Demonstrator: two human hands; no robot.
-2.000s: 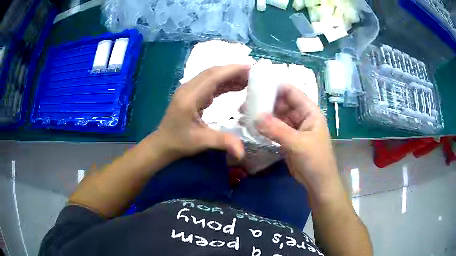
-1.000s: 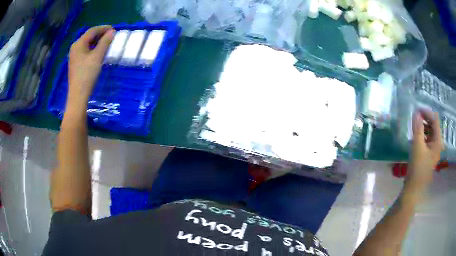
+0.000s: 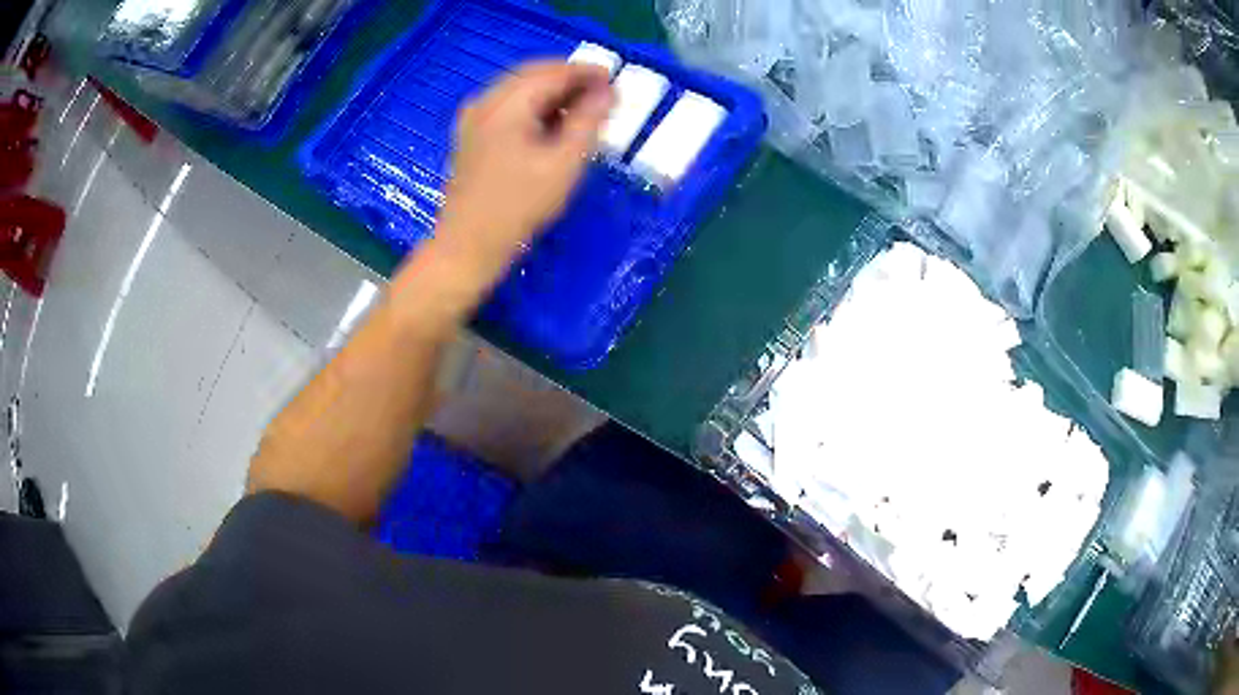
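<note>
My left hand is over the blue plastic tray, fingers curled and fingertips at the leftmost visible white filled unit. The fingers hide part of that unit, and whether they grip it cannot be told. Two more filled units lie side by side in the slots to its right. A sliver of skin at the lower right edge looks like my right hand; it is cut off and its fingers cannot be seen.
White cotton sheets fill the clear tray in front. Behind are a bag of housings and cream blocks. A pin-like tool and a clear blister tray are at right. Stacked trays stand at far left.
The view has swung left, so the blue tray is now nearer the middle. My left hand is still at the filled units. My right hand has gone almost out of the picture.
</note>
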